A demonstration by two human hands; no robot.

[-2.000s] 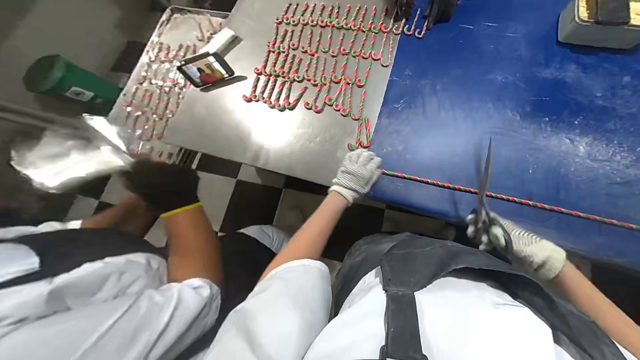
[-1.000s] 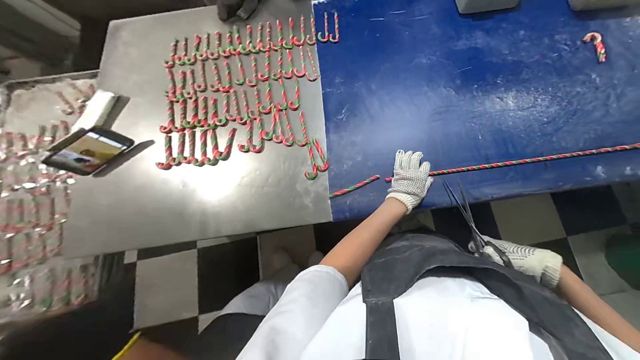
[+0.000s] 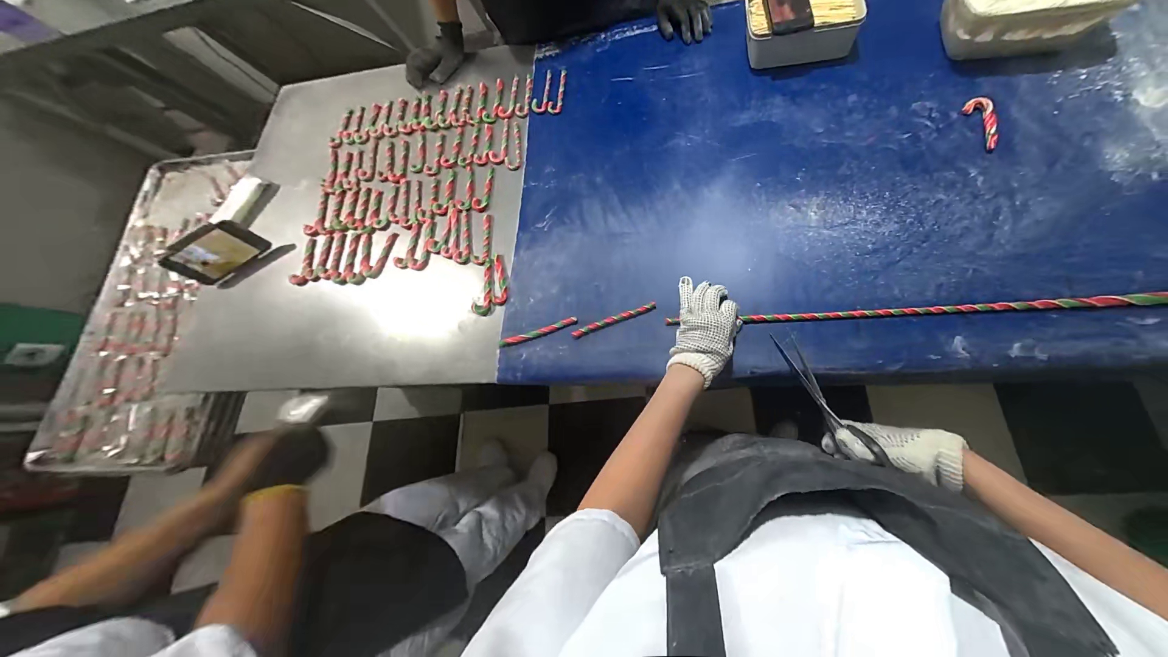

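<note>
My left hand (image 3: pixel 706 328), in a white dotted knit glove, lies over the left end of a long red and green striped candy rope (image 3: pixel 876 313) on the blue table surface. Part of the rope is hidden beneath its palm. Two cut candy sticks lie to its left, one nearer (image 3: pixel 614 321) and one reaching the metal edge (image 3: pixel 539 332). My right hand (image 3: pixel 890 449), gloved too, grips metal scissors (image 3: pixel 815 388) by the handles, in front of the apron. The scissor blades are slightly apart and point toward the rope, short of it. Hooked candy canes (image 3: pixel 456 182) lie in rows on the steel surface.
A phone on a stand (image 3: pixel 214 253) and a tray of wrapped canes (image 3: pixel 119 365) are at the left. One co-worker's blurred gloved hand (image 3: pixel 290 452) is lower left; other dark gloves (image 3: pixel 684 18) are at the far edge. Two containers (image 3: pixel 808 36) and a single cane (image 3: pixel 985 123) lie beyond the rope.
Two separate candy sticks now lie left of my left hand; one showed a second ago, none two seconds ago. The scissors have come away from the rope toward my body. The view has shifted.
</note>
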